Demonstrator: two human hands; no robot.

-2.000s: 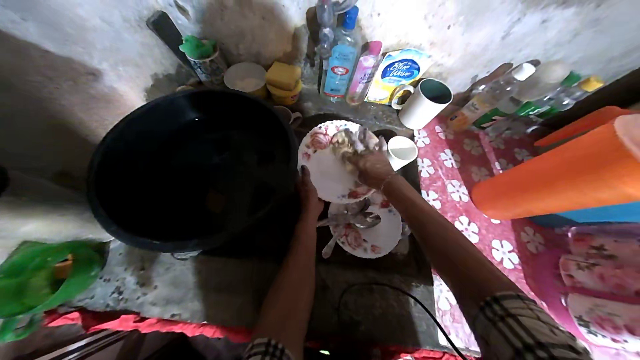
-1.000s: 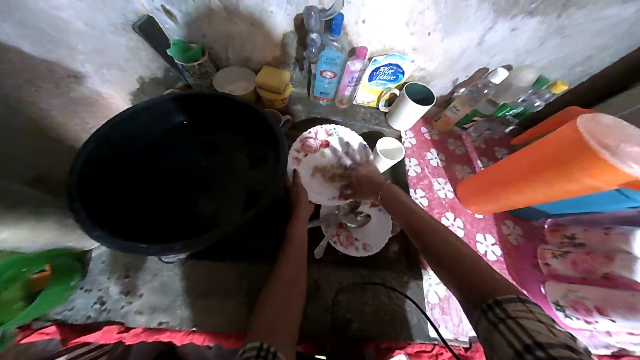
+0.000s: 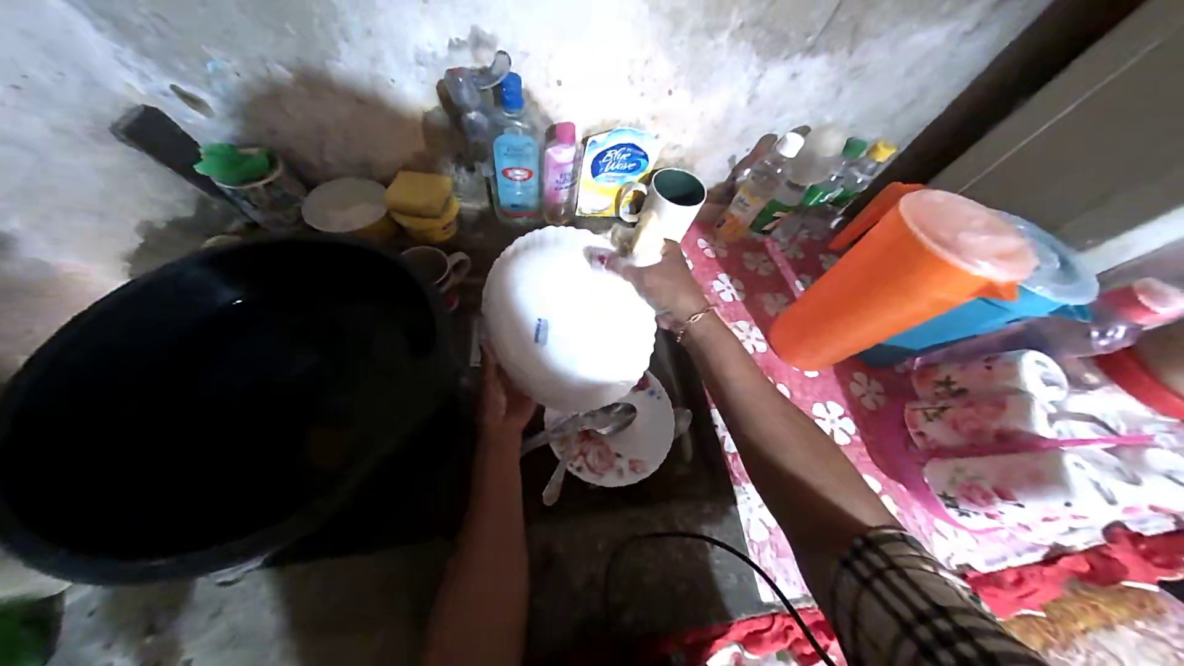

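Note:
A white scalloped plate (image 3: 569,319) is tilted up with its plain underside in view. My left hand (image 3: 504,393) grips its lower left rim. At its upper right edge is my right hand (image 3: 661,282), with part of a yellowish scrubber (image 3: 624,239) showing by the fingers. Under the held plate lies a floral plate (image 3: 652,430) with metal spoons (image 3: 606,418) on it. A white mug with a dark green inside (image 3: 673,205) stands just beyond my right hand. To the left of my left hand is a large black basin (image 3: 222,407).
Along the wall stand a blue-capped bottle (image 3: 516,171), a pink bottle (image 3: 559,176), a Blue Wave packet (image 3: 615,171) and a yellow sponge (image 3: 421,194) on a tub. Right are an orange pitcher (image 3: 888,287) and floral cups (image 3: 985,402). A black cable (image 3: 731,548) crosses the front.
The held plate has turned over: its floral face showed before, its plain white underside now. My right hand has moved from the middle of the plate to its upper right edge.

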